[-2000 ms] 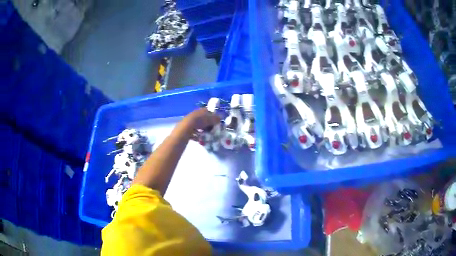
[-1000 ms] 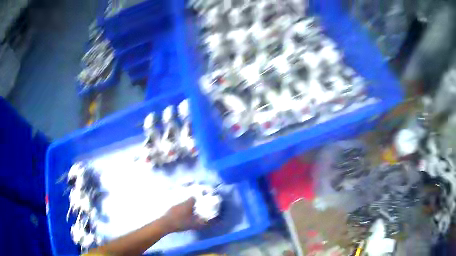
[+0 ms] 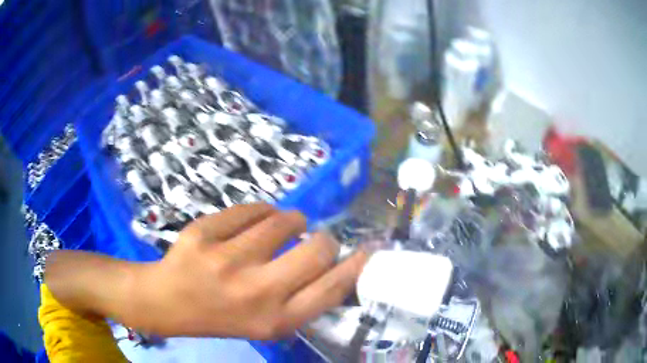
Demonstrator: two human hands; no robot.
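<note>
My left hand (image 3: 234,283), bare with a yellow sleeve, reaches in from the left edge. Its back faces me and its fingers close at the near end of a model motorcycle (image 3: 404,282). The model's rounded white block is large and close to the camera. A small coil in a silvery frame (image 3: 454,325) shows at its lower right. The fingertips and grip are partly hidden and blurred. My right hand is not in view.
A blue crate (image 3: 330,152) full of white models in rows stands behind my hand. To the right, the bench holds a white-topped bottle (image 3: 416,175), clear plastic bags (image 3: 521,283) and a heap of white parts (image 3: 550,186). A pale wall is upper right.
My left hand has lifted a model out of the lower crate and now holds it close to the camera. The view has swung right towards the bench.
</note>
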